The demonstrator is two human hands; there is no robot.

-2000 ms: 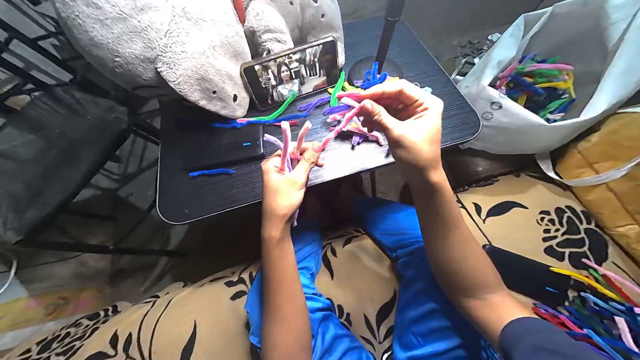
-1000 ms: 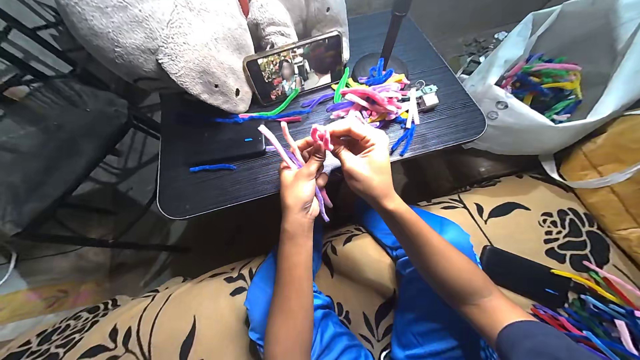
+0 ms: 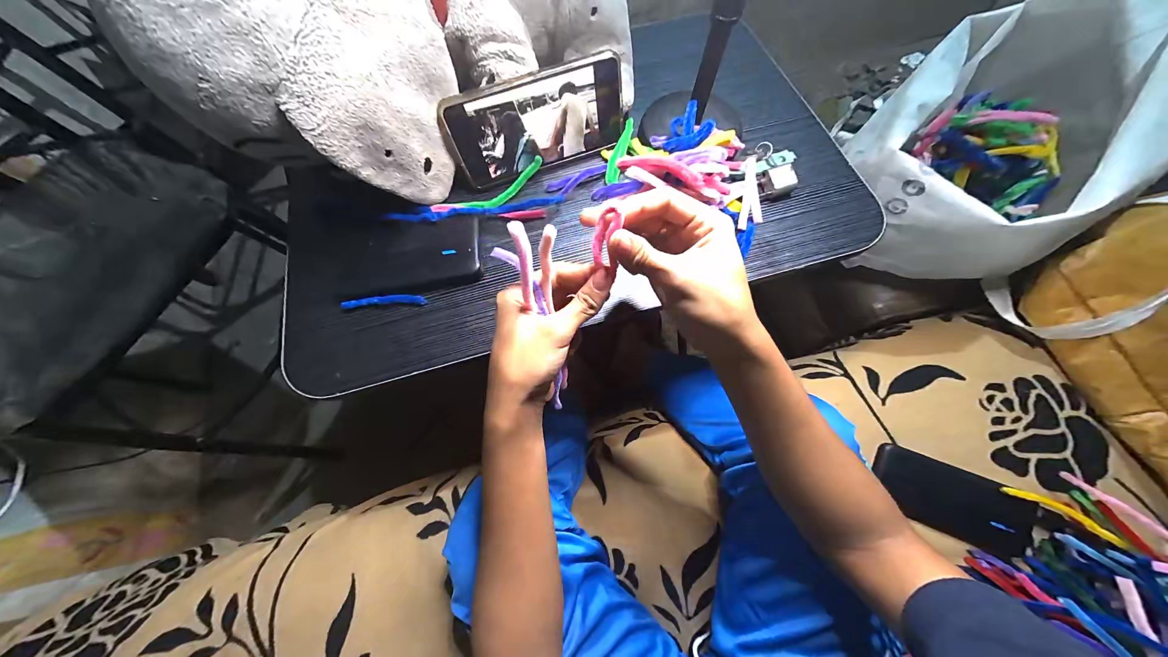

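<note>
My left hand (image 3: 540,333) holds several pink and lilac pipe cleaners (image 3: 522,255) upright between its fingers, their lower ends showing below the palm. Between its thumb and forefinger it also grips the base of a bent pink pipe cleaner loop (image 3: 604,239). The thumb and fingertips of my right hand (image 3: 689,260) pinch that loop from the other side. Behind my right hand lies a heap of mixed-colour pipe cleaners (image 3: 680,173) on the black table. Further left a short blue piece (image 3: 383,301) lies alone.
A phone (image 3: 538,119) showing a video leans against a grey plush toy (image 3: 301,73) on the black table (image 3: 365,360). A dark flat device (image 3: 411,242) and a stand pole (image 3: 716,55) are also there. A white bag (image 3: 922,219) of pipe cleaners stands right; more (image 3: 1086,584) lie lower right.
The pink pipe cleaner stretched between my hands two seconds ago is now bent into a small loop. My right hand has come down and in, close to my left.
</note>
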